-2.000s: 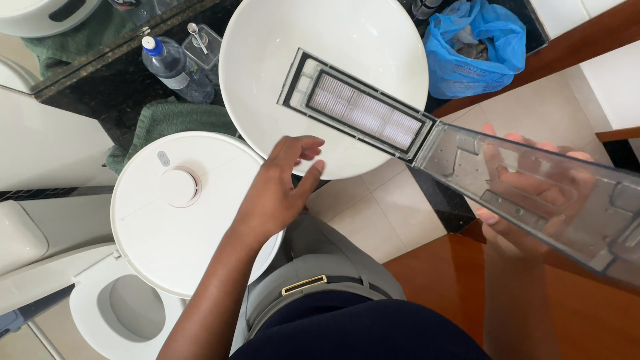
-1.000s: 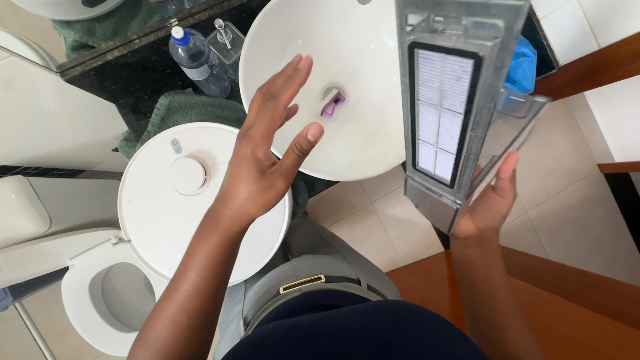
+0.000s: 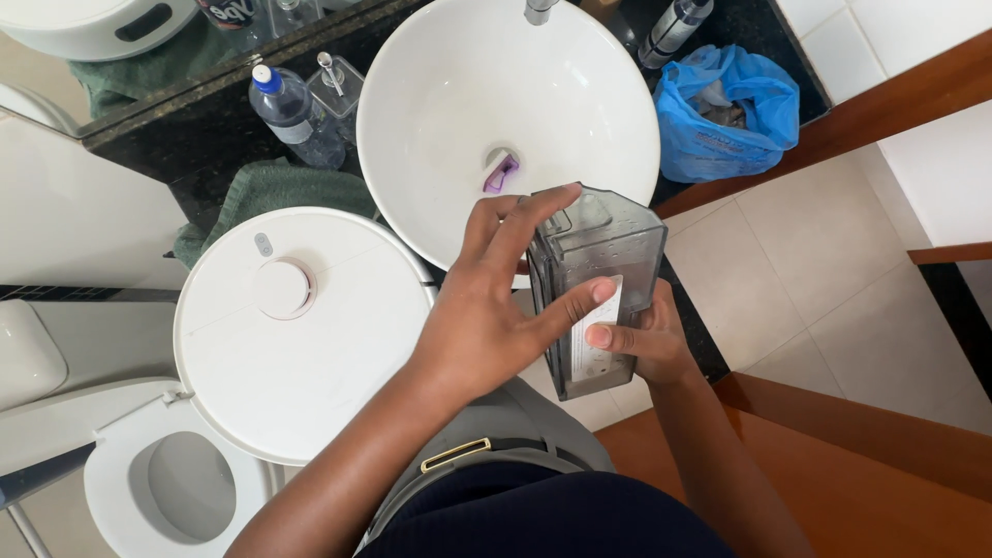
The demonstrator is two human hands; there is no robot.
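Observation:
Both my hands hold a smoky transparent plastic dustbin of a robot vacuum [image 3: 612,240] in front of the basin's near edge. My left hand [image 3: 504,294] grips it from the left, fingers over its upper end and thumb on the white label. From the right, my right hand [image 3: 655,333] holds its lower part, thumb on the label too. The bin looks folded closed, with water drops on its wall; its filter is hidden. A small purple and white object [image 3: 501,172] lies at the drain of the white basin [image 3: 418,101]. A round white robot vacuum [image 3: 349,349] is at the left.
A plastic bottle with a blue cap [image 3: 291,116], a clear dispenser [image 3: 337,85] and a green towel [image 3: 291,190] are left of the basin. To its right are a blue plastic bag [image 3: 721,147] and a dark bottle [image 3: 674,31]. A toilet [image 3: 116,496] is at lower left.
The bin hung open with its filter showing; it is now folded closed and upright before me. My left hand, which held nothing, has moved right and taken hold of it.

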